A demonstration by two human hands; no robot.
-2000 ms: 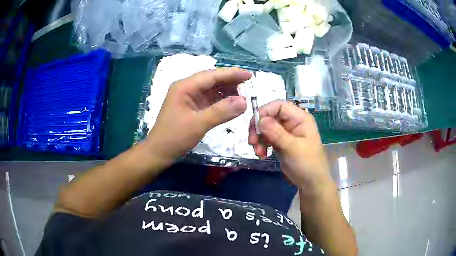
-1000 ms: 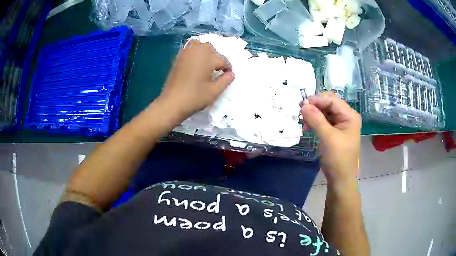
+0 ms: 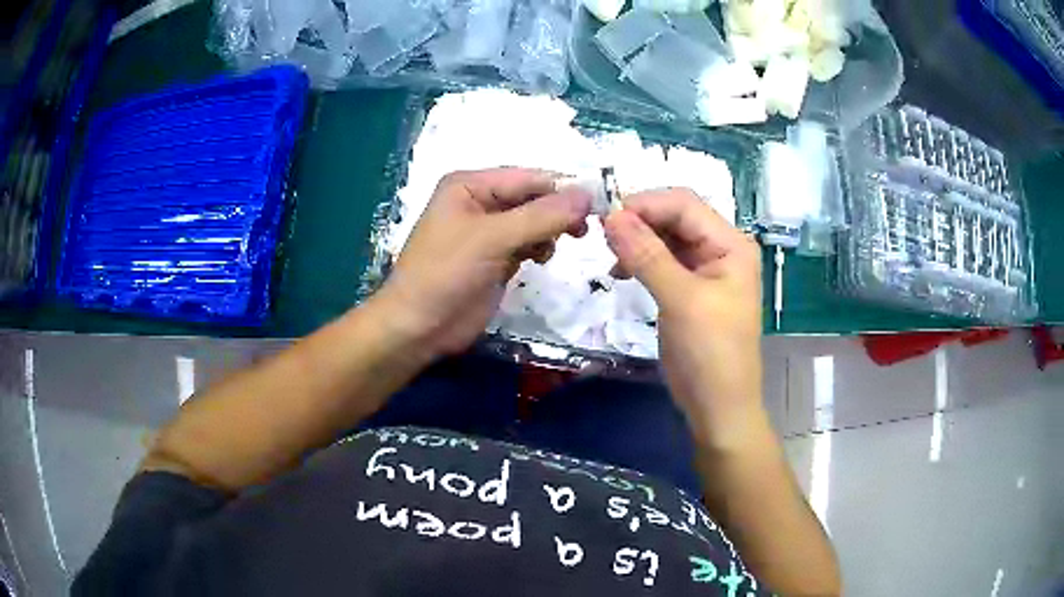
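Observation:
My left hand [image 3: 490,239] and my right hand [image 3: 688,251] meet over the heap of white cotton sheets [image 3: 490,134] in the clear tray. My left fingertips pinch a small white cotton sheet [image 3: 582,187]. My right thumb and finger hold a slim core part [image 3: 611,187] upright, its dark and metallic upper end against the sheet. The fingers hide its lower end. The tray's front edge [image 3: 560,353] shows below the hands.
A blue plastic tray [image 3: 181,198] lies left. A clear bag of housings [image 3: 397,41] and a clear tub of cream blocks [image 3: 869,82] stand behind. Right are a white pin-like tool [image 3: 779,274], a clear tray of core parts [image 3: 939,222] and red stools [image 3: 922,345] below.
My left hand has moved right from the heap with a white sheet in its fingertips. My right hand has moved left with the core part, and the two now meet. The pin-like tool now shows.

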